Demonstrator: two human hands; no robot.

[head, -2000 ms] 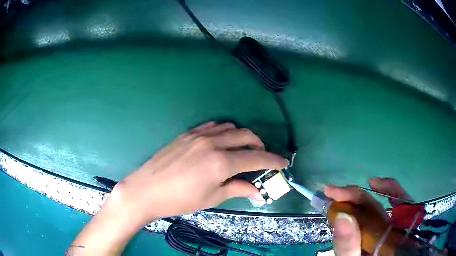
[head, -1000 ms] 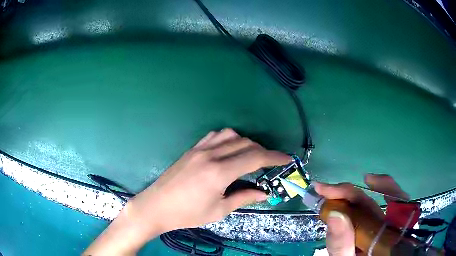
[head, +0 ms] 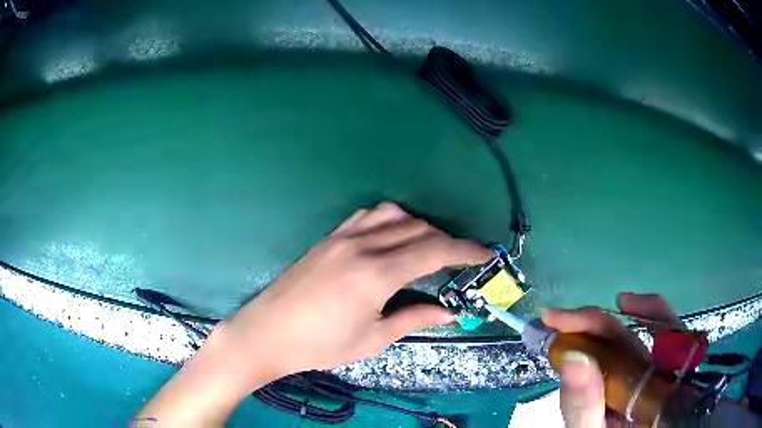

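My left hand [head: 334, 292] lies low over the green surface, its thumb and index finger gripping the left side of a small circuit board [head: 468, 294]. The board has a yellow block [head: 502, 290] on its right side. My right hand [head: 591, 343] holds a glue gun [head: 597, 359] with an orange-brown handle. Its pale pointed nozzle is at the board, near the lower left of the yellow block. A black cable [head: 468, 92], coiled in an oval bundle, runs down to the board's upper right corner. The left hand's other fingers are partly hidden.
A worn pale metal edge strip [head: 451, 364] crosses below the board. Another coiled black cable [head: 311, 396] lies below it, partly behind my left wrist. A thin black cable end [head: 154, 297] lies at left. A white piece [head: 535, 413] and a red object [head: 678, 349] are at lower right.
The board has turned and shifted slightly right, with its yellow block now showing clearly. The nozzle has moved from the board's right edge to its lower middle. The coiled cable has shifted right.
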